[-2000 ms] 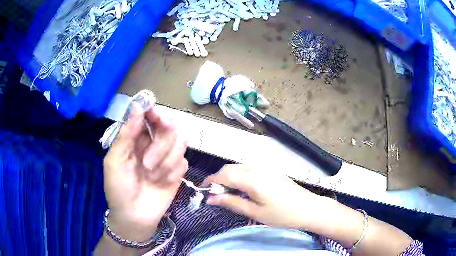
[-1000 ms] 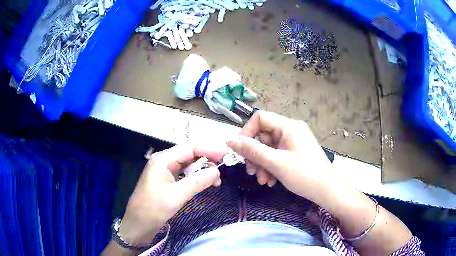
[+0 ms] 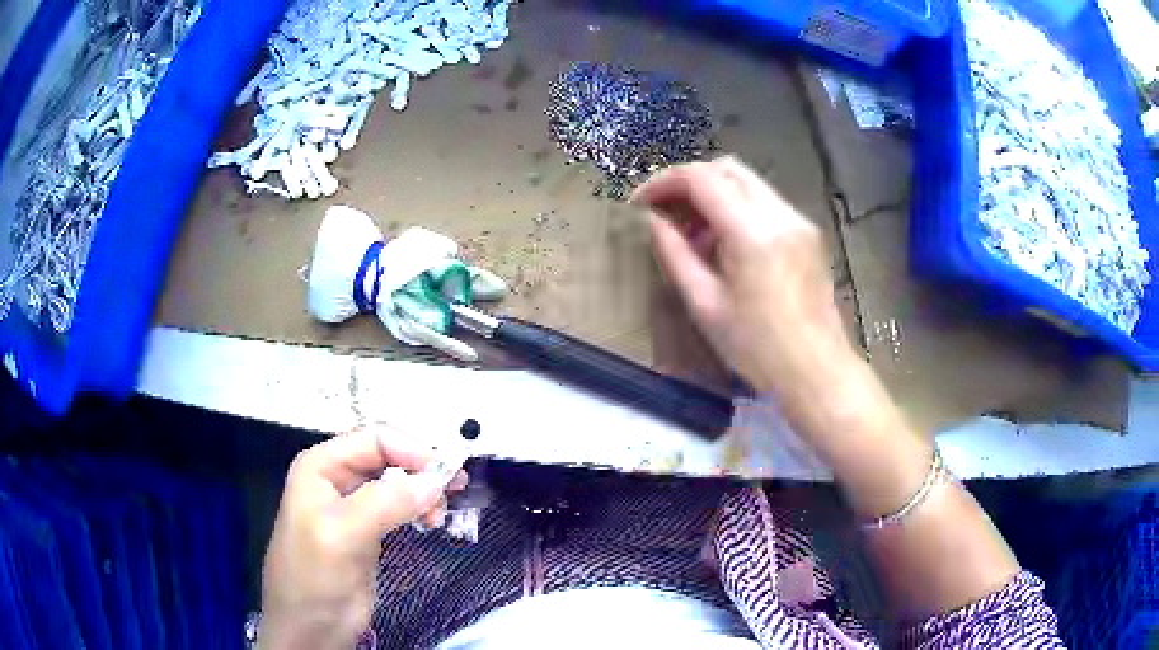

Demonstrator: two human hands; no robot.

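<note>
My left hand [image 3: 362,489] holds a small white housing [image 3: 445,476] between thumb and fingers above my lap, near the bench edge. A dark round spot [image 3: 470,429] shows just above its tip. My right hand [image 3: 750,260] is blurred, over the cardboard at the near side of the pile of small dark metal parts [image 3: 629,117]. Its thumb and index finger are apart. I cannot tell whether anything is between the fingertips.
The hammer [image 3: 610,375], its head wrapped in white padding [image 3: 413,286] with a blue band, lies on the cardboard mat [image 3: 572,241]. White strips [image 3: 343,83] are heaped at the back left. Blue bins stand left [image 3: 153,191] and right [image 3: 947,191].
My right hand has left the work at my left hand and moved out to the metal parts pile. My left hand has moved slightly left and down, still holding a white piece. The view has shifted right.
</note>
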